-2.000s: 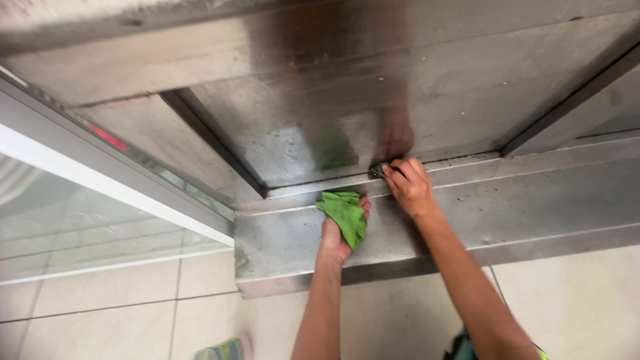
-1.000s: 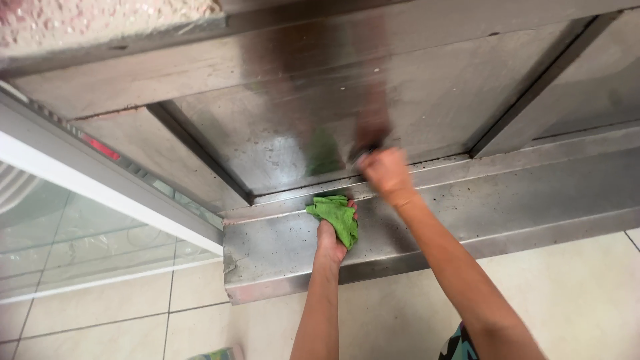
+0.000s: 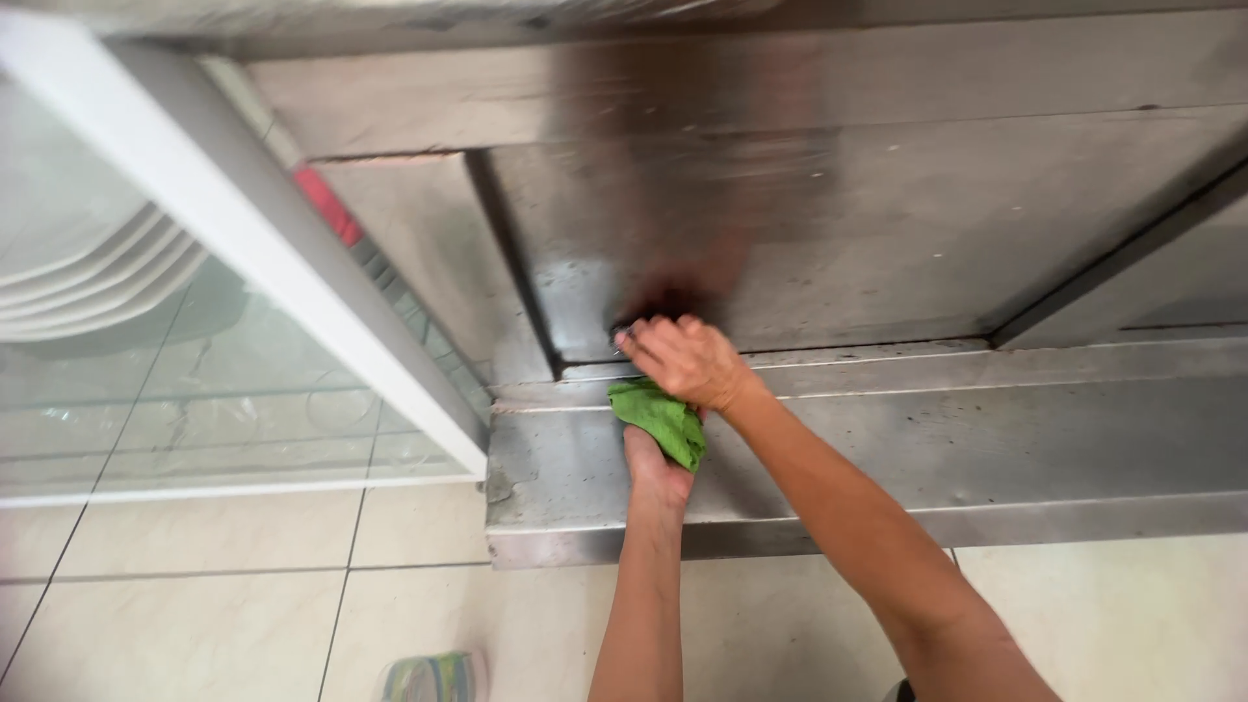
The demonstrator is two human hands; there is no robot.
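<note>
My left hand (image 3: 661, 466) holds a crumpled green cloth (image 3: 658, 417) above the stainless steel ledge (image 3: 877, 453). Just beyond the cloth, my right hand (image 3: 682, 361) grips a small dark scouring pad (image 3: 626, 331), mostly covered by the fingers. That pad is against the lower left part of a recessed stainless steel panel (image 3: 858, 234), near its bottom edge. Small specks and smudges mark the panel and the ledge, and a blurred reflection of the arms shows in the metal. My right hand partly overlaps the upper right side of the cloth.
On the left stands a glass-sided case with a white frame (image 3: 253, 244), with stacked white plates (image 3: 107, 278) behind the glass. Dark upright strips (image 3: 512, 263) border the panel. Light floor tiles (image 3: 205, 624) lie below, with footwear (image 3: 434, 678) at the bottom edge.
My right hand has moved left along the panel's lower part with the pad and is now close above the green cloth. My left hand still holds the cloth in about the same place.
</note>
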